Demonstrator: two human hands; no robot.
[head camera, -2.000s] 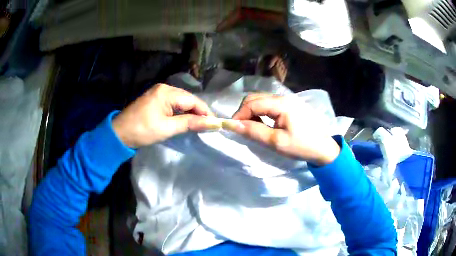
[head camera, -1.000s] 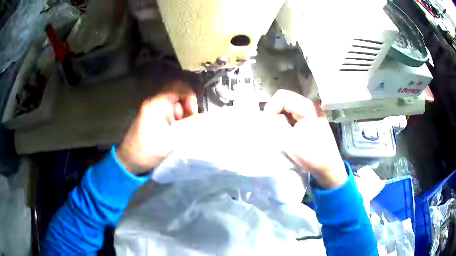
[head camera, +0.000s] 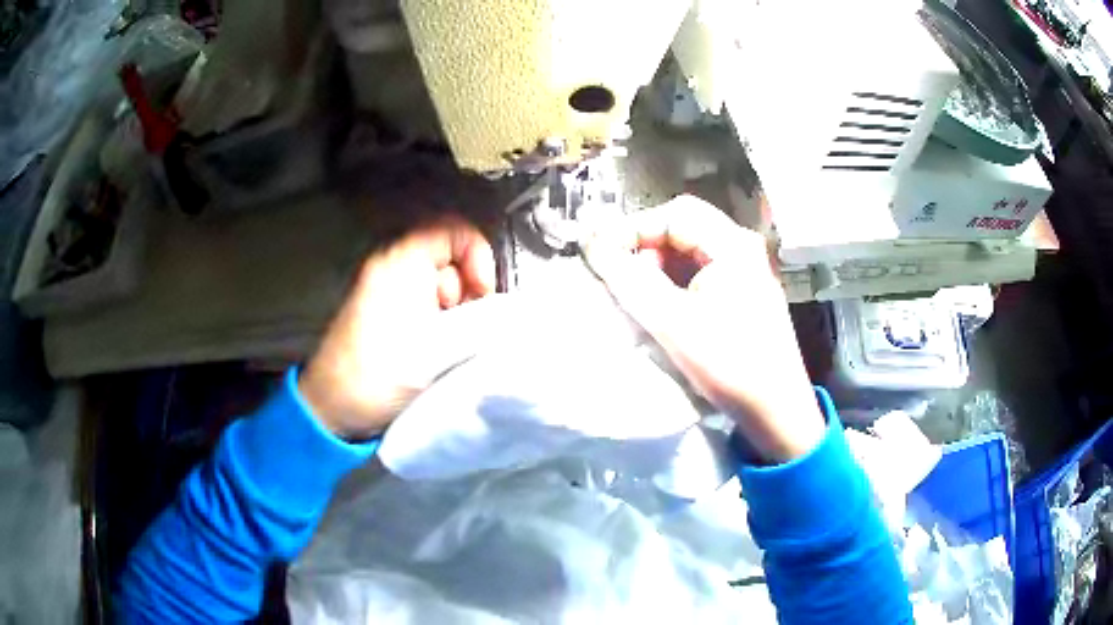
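A white garment piece (head camera: 549, 391) lies across my lap, its upper edge at the front of the needle and presser foot area (head camera: 564, 210), which is partly washed out by glare. The cream sewing machine head (head camera: 549, 73) with a dark round hole is above. My left hand (head camera: 397, 324) pinches the cloth just left of the needle area. My right hand (head camera: 708, 305) pinches the cloth edge close against the right side of the presser foot. The exact fingertip contact is blurred by glare.
A white vented box (head camera: 854, 134) stands right of the head. A blue crate (head camera: 970, 488) with white pieces is at lower right, below a clear-lidded box (head camera: 903, 339). A shallow white tray (head camera: 79, 232) and a red-topped bottle (head camera: 153, 116) are at upper left on the table (head camera: 208, 287).
The cloth has gone from above my lap up to the machine as the view shifted. Since one second ago, my right hand has moved left and slightly up, nearer the presser foot.
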